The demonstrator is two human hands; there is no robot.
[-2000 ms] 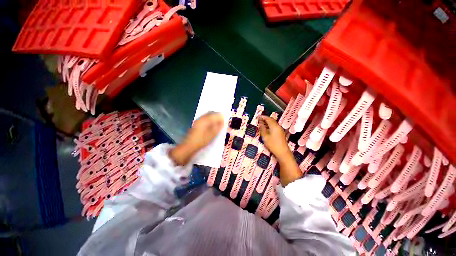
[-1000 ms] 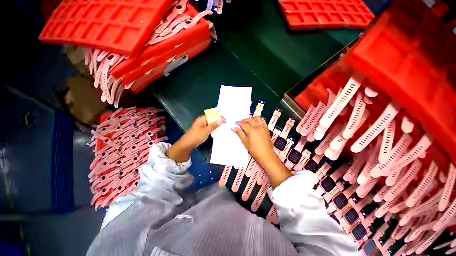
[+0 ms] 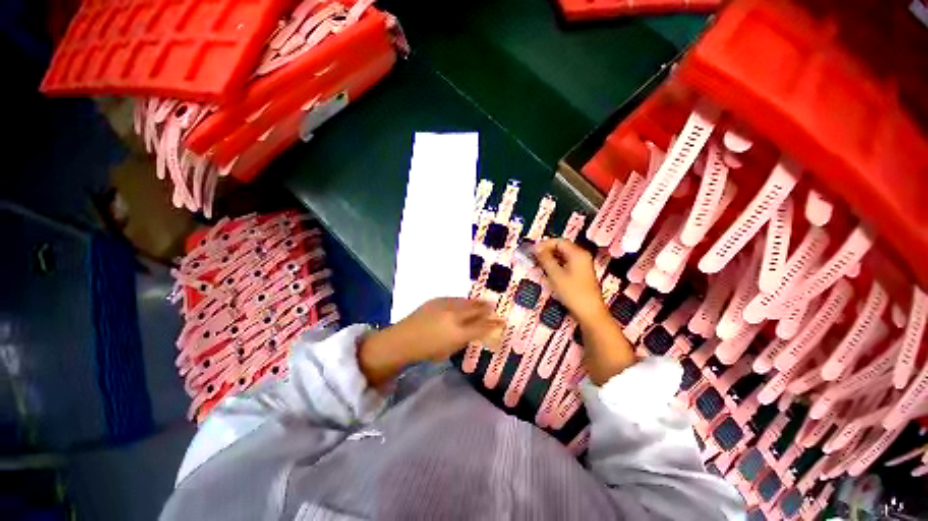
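Observation:
Smartwatches with square dark faces (image 3: 528,294) and pink straps lie in slanted close rows in front of me. A long white sheet (image 3: 438,219) lies along the left end of the rows. My left hand (image 3: 448,326), slightly blurred, is over the sheet's lower end and the nearby straps; a small pale-yellow piece shows faintly at its fingers. My right hand (image 3: 570,273) is over the upper part of the rows, its fingertips pinched on a small, thin greyish piece (image 3: 525,251) at a watch face. The face under it is partly hidden.
Red trays (image 3: 168,46) with pink straps sticking out are stacked at the upper left. A larger red stack (image 3: 804,112) with hanging straps stands at the right. More pink-strapped watches (image 3: 249,305) are piled at lower left. The bench mat (image 3: 488,87) is dark green.
A second ago both hands were together on the white sheet. My right hand has moved right to the watches. My left hand has moved down, and the sheet lies further left, uncovering watch faces.

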